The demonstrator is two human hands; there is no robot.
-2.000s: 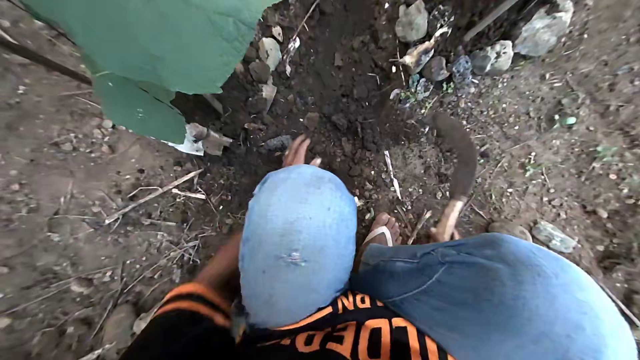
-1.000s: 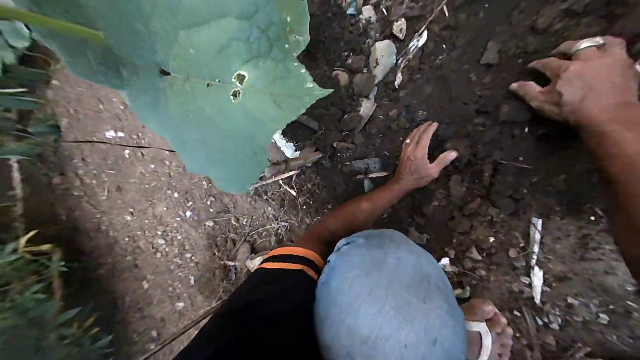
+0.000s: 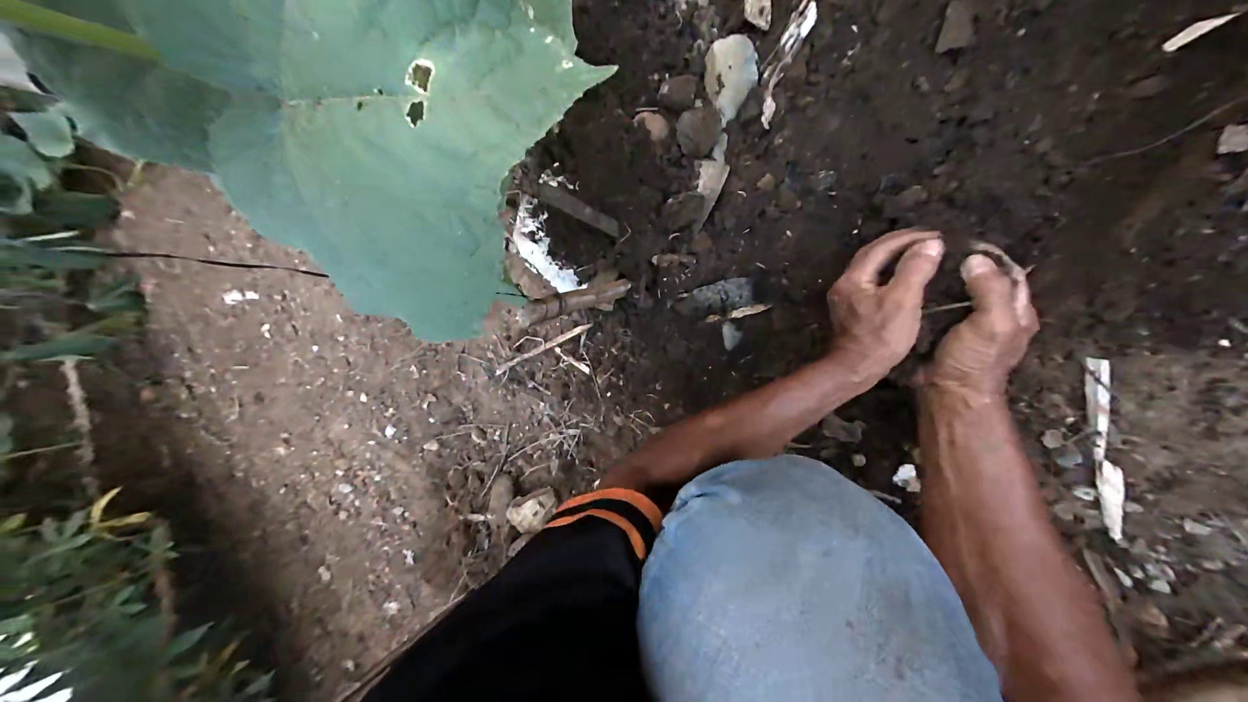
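Note:
My left hand (image 3: 882, 297) rests on dark, loose soil (image 3: 877, 127) right of centre, fingers curled and pointing away from me. Close beside it on the right, my right hand (image 3: 985, 317) is curled in the same way, thumbs nearly facing each other with a narrow gap between. A thin stem or stick (image 3: 948, 307) shows in that gap. The fingertips are partly in or against the soil, so whether either hand holds any soil cannot be told. My jeans-covered knee (image 3: 809, 585) is just below the hands.
A large green leaf with holes (image 3: 390, 146) covers the upper left. Stones (image 3: 731, 78), a grey shard (image 3: 721, 295) and a short piece of wood (image 3: 575, 300) lie left of my hands. A pale strip (image 3: 1102, 439) lies to the right, and low plants (image 3: 88, 585) grow at the lower left.
My hands were wide apart on the soil one second ago and are now side by side. The curved blade with a wooden handle, held two seconds ago, is out of view. The view has shifted left.

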